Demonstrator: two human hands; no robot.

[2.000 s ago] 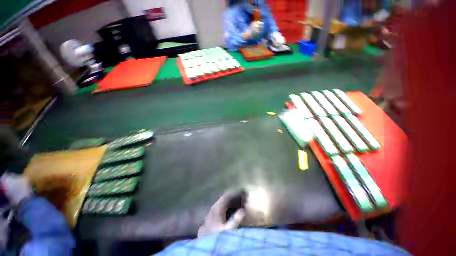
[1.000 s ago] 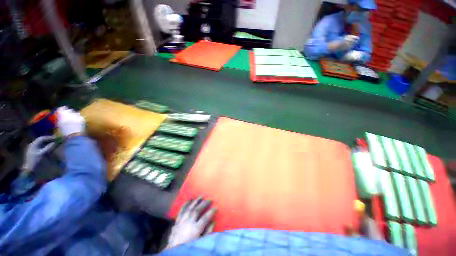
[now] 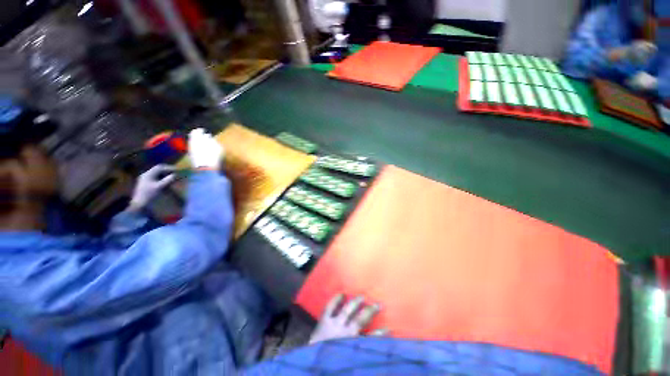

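Observation:
A large red sheet (image 3: 470,272) with nothing on it lies flat in front of me on the dark green belt. My left hand (image 3: 345,317), in a pale glove, rests on the sheet's near left corner with its fingers spread; it is partly blurred. My right hand is not in view. Several green circuit boards (image 3: 314,201) lie in a slanted row just left of the sheet, with parts showing. The nearest board (image 3: 283,241) shows silver-white parts.
At left a person in a blue smock (image 3: 139,272) works by a brown-stained tan sheet (image 3: 257,172). Across the belt are a bare red sheet (image 3: 386,64), a red sheet with covered boards (image 3: 523,84) and another person (image 3: 610,44). A pale strip (image 3: 650,323) shows at the right edge.
The view has swung left. The red sheet, absent two seconds ago, lies in front of me. My left hand remains on its near left corner. The covered boards at right have mostly left the picture.

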